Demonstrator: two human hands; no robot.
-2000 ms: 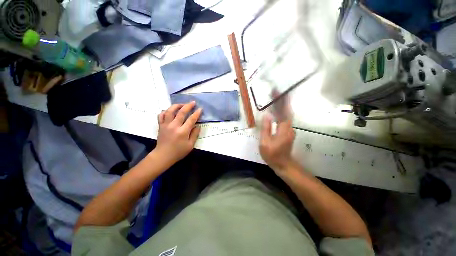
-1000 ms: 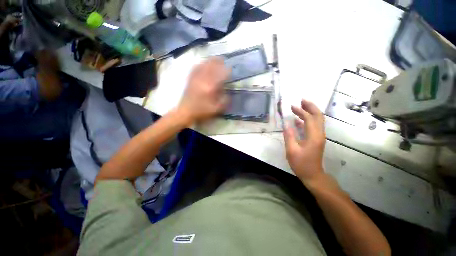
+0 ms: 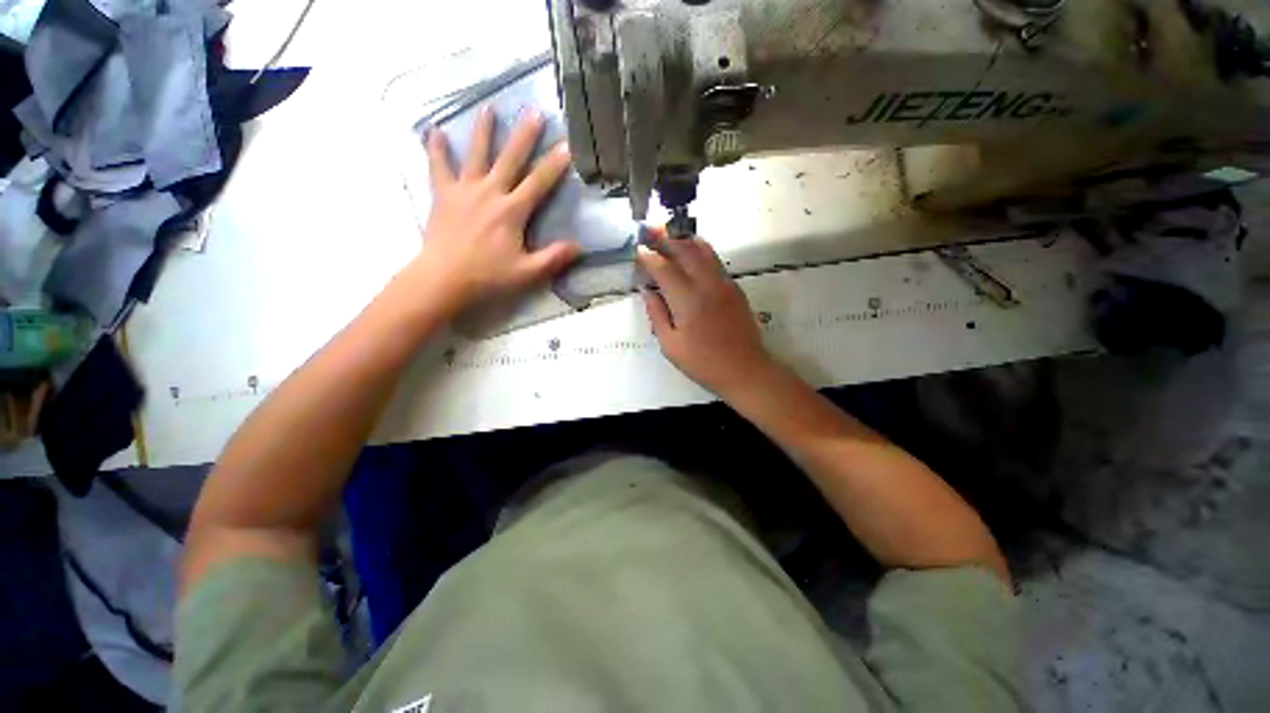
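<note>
The clear sewing template lies on the white table against the left end of the sewing machine. Grey-blue fabric shows through it, beside the presser foot. My left hand lies flat on the template with fingers spread, holding nothing. My right hand is at the template's right end, just in front of the presser foot. Its fingertips touch the edge there and hide what lies under them; whether they pinch it is unclear.
Loose grey-blue and black pieces lie heaped at upper left. A black pile sits at the left table edge beside a green bottle, partly cut off. A small tool and dark cloth lie at right.
The view has turned right to the machine. The template, open two seconds ago, is now closed over the fabric and beside the needle. Both hands have moved with it.
</note>
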